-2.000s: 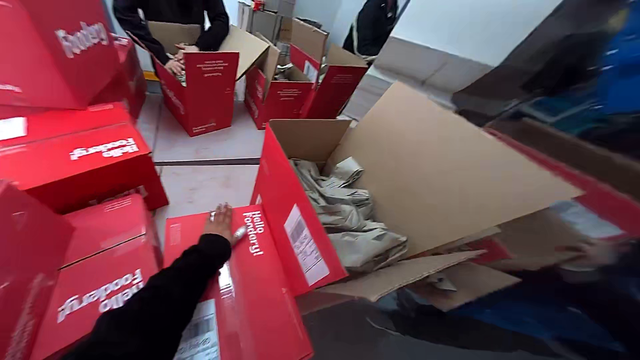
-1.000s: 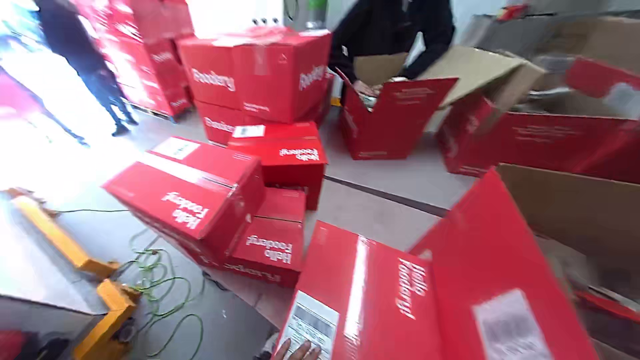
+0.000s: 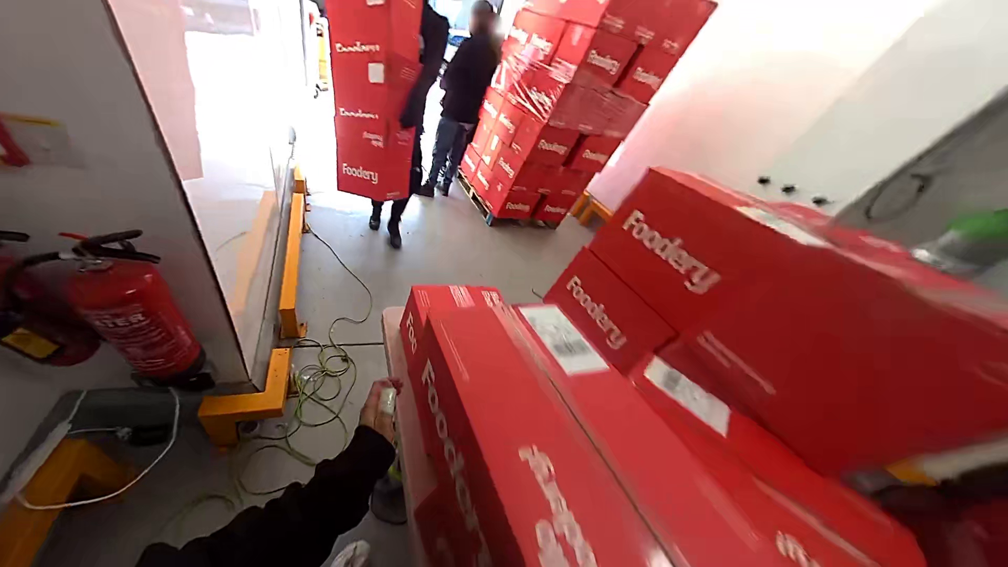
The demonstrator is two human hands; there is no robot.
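Observation:
My left hand (image 3: 380, 409), at the end of a black sleeve, is beside the left edge of a pale table (image 3: 391, 339), left of the red cardboard boxes. A small pale thing shows at its fingers; whether they grip it is unclear. Closest to this hand is a long red box (image 3: 504, 425) with white lettering. Another red box with a white label (image 3: 563, 339) lies alongside to the right. A larger red box (image 3: 756, 315) sits higher at the right, partly blurred. My right hand is not visible.
A person (image 3: 428, 63) carries a tall stack of red boxes (image 3: 376, 102); another person (image 3: 468, 87) stands behind. Wrapped boxes fill a pallet (image 3: 482, 203). A green cable (image 3: 323, 370) coils beside yellow floor barriers (image 3: 291, 268). Fire extinguishers (image 3: 134, 315) stand left.
The view has swung far left. My left hand, on a label of a red box in the previous frame, is now beside the table edge. A person carrying stacked boxes has come into view.

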